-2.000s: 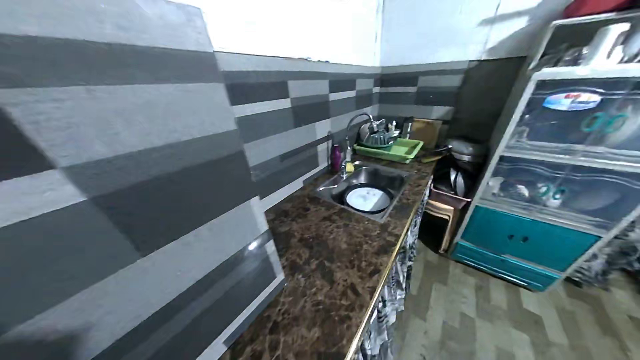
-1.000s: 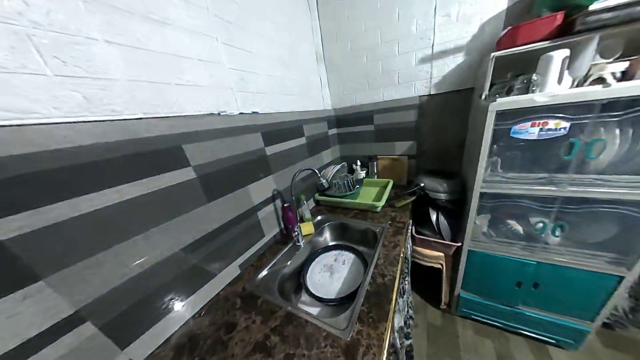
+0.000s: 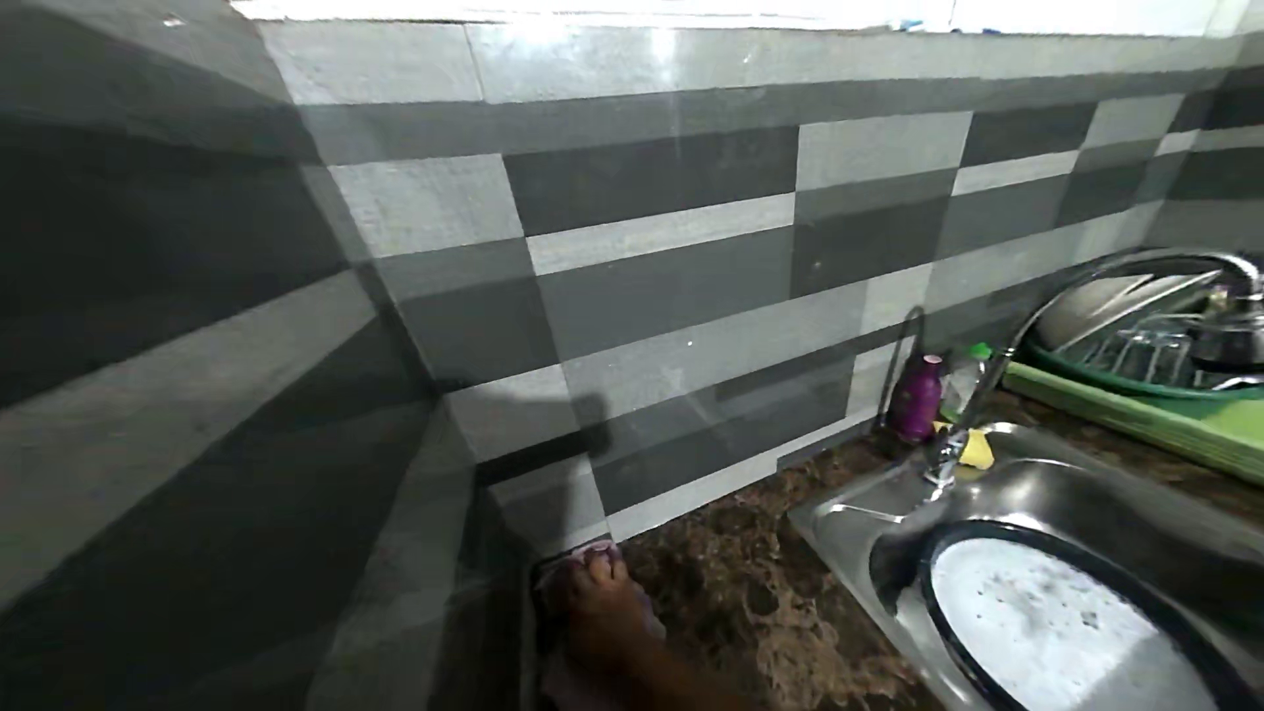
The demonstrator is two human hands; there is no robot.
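Observation:
My right hand (image 3: 597, 602) is low in the head view, at the back left corner of the brown marbled countertop (image 3: 790, 602). It presses on a crumpled pale pinkish cloth (image 3: 652, 622), part of which shows beside and beneath the fingers. The tiled wall (image 3: 681, 346) rises right behind the fingers. Which hand this is I take from the forearm, which comes in from the lower right. My left hand is out of view.
A steel sink (image 3: 1057, 484) on the right holds a black-rimmed basin of suds (image 3: 1047, 612). Around the curved faucet (image 3: 948, 459) are a purple bottle (image 3: 918, 400), a clear green-capped bottle (image 3: 963, 380) and a yellow sponge (image 3: 976, 449). A green tray (image 3: 1136, 415) holds a dish rack.
The view has turned down and left to the counter's corner. My right hand with the cloth has come into sight; no hand shows in the earlier frames.

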